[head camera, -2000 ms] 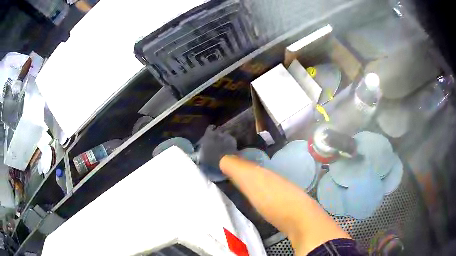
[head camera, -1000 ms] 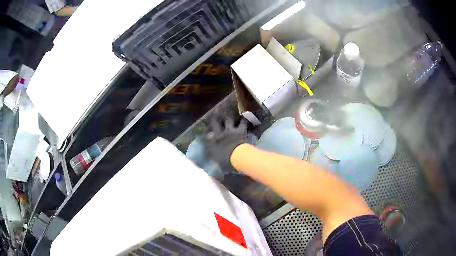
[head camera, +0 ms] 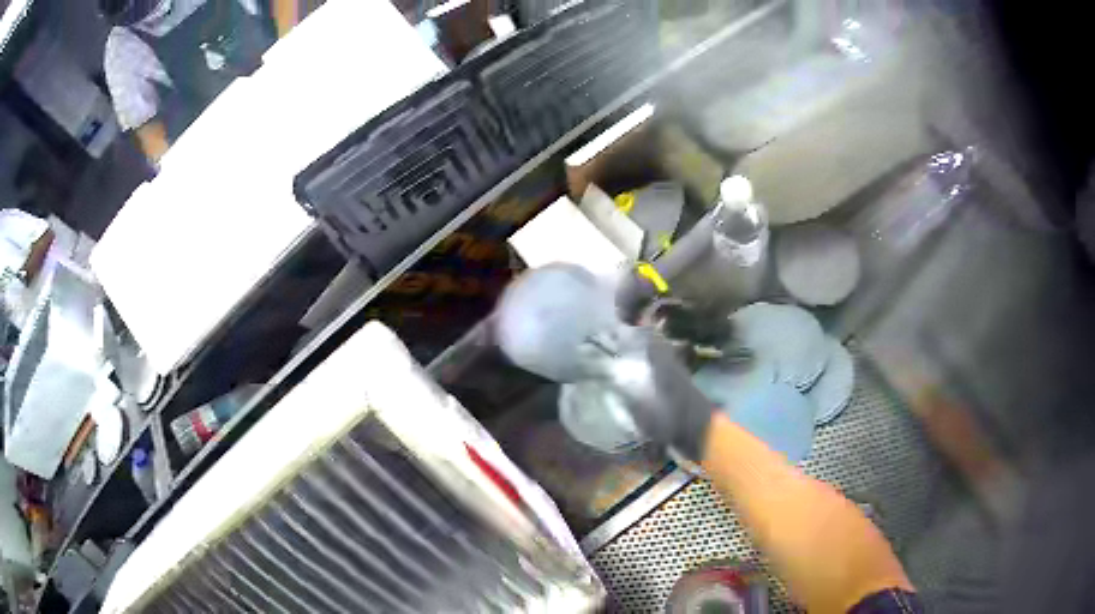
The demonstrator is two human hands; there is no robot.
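Note:
My right hand, in a dark grey glove, reaches in from the lower right over the bench. Its fingers are blurred but appear closed on the edge of a pale round sanding disc, which is in front of the white carton. Another pale disc lies just below it. Several blue-grey discs lie overlapping to the right of my hand. A dark, blurred object is behind my hand, probably a sander. My left hand is out of the picture.
A white slotted tray stands at lower left. An open carton and a clear bottle stand behind the discs. A round tool with red is at the bottom edge. A person is at upper left.
My right hand has moved right from beside the tray and a pale disc now shows raised at its fingers. The view has shifted, showing more tray slots and the person.

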